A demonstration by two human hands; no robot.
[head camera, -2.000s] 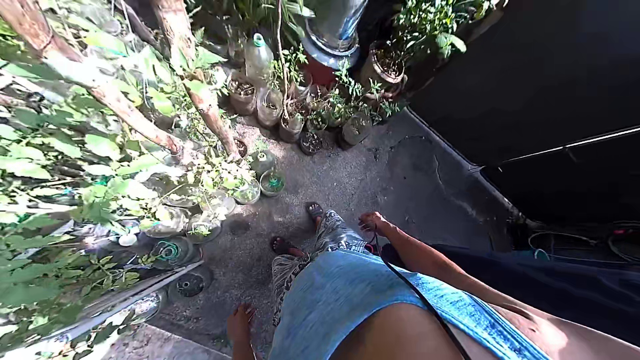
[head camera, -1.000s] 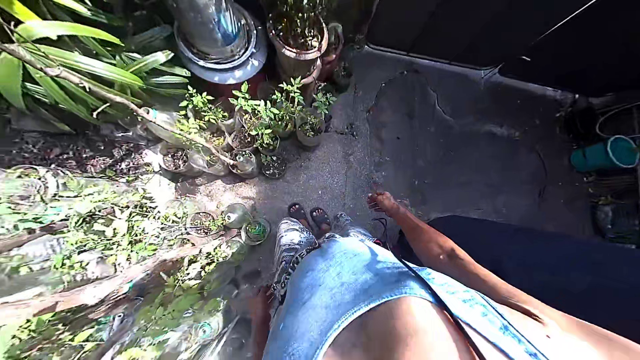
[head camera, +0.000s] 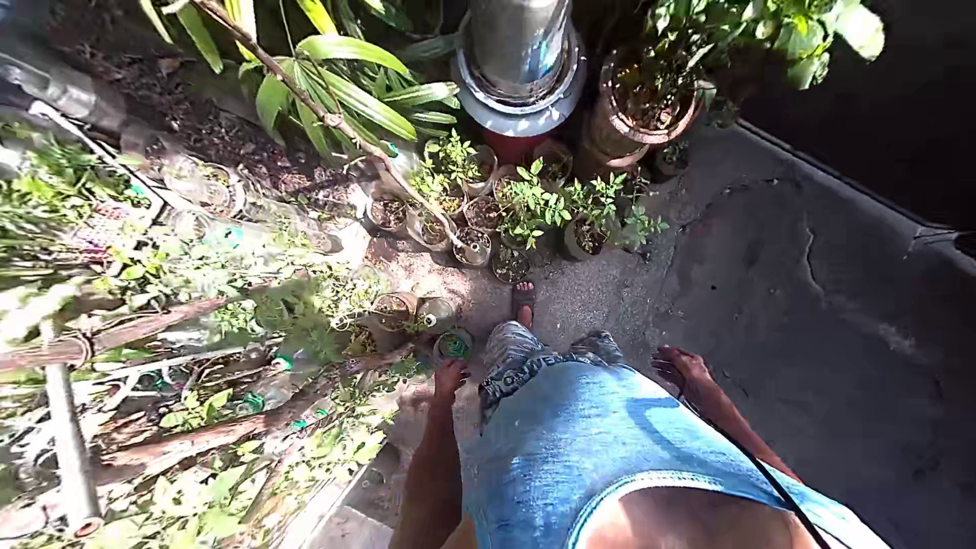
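Observation:
My left hand [head camera: 451,377] hangs at my left side, its fingers loosely bent; nothing shows in it. It appears just below a container with green inside [head camera: 454,345], and whether they touch cannot be told. On the other side, my right hand [head camera: 684,370] is held beside my hip above the concrete, fingers apart and empty. Ahead of my sandalled foot [head camera: 524,293] stands a cluster of small pots with leafy seedlings, among them a front pot [head camera: 511,264] and a pot of dark soil [head camera: 589,236]. A thin branch [head camera: 343,126] slants down to a small pot [head camera: 473,248].
Behind the seedlings stand a metal cylinder on a round base [head camera: 522,107] and a large clay pot [head camera: 648,133]. Tangled plants, wooden poles [head camera: 137,332] and a pale pipe [head camera: 70,442] fill the left. Cracked concrete [head camera: 793,305] lies at right, edged by a dark wall [head camera: 877,137].
My left hand has come into clear view beside the green-filled container. The view has shifted, and the potted seedlings now appear straight ahead of my feet. My right hand remains at my side.

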